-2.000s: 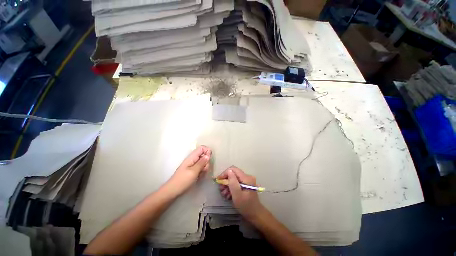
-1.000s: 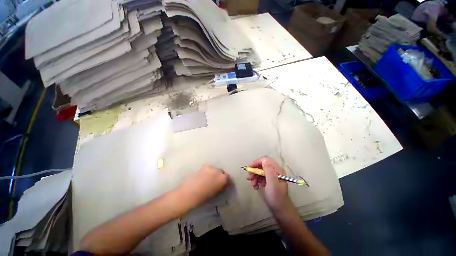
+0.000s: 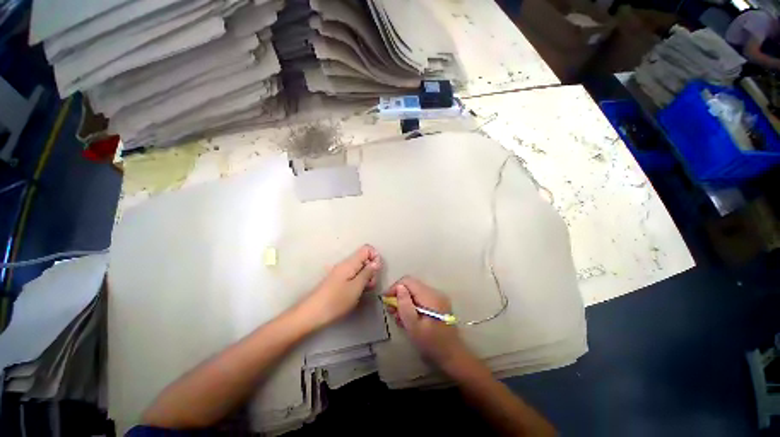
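Note:
A large beige-grey fabric panel (image 3: 428,205) lies on a stack of similar panels. My right hand (image 3: 421,311) holds a thread-burning pen (image 3: 436,316) with yellow ends, its tip pointing left at the panel just above the notched edge. The pen cord (image 3: 493,247) loops over the panel's right half. My left hand (image 3: 349,280) is just up and left of the pen tip, fingertips pinched together; whether a thread is between them is too small to tell. A small pale yellow tag (image 3: 270,256) lies left of my left hand. A grey inset patch (image 3: 328,183) is near the upper notch.
A tall panel pile (image 3: 171,72) stands behind the work. A power strip (image 3: 402,106) with a black adapter (image 3: 436,93) is at its foot, near a heap of thread clippings (image 3: 313,138). A lower pile (image 3: 56,316) is at left. Blue crates (image 3: 714,141) and a person's arm are at upper right.
Since one second ago, my left hand has moved up and its fingertips show pinched. The pen has moved left and down, close to the left hand. The camera view has shifted slightly.

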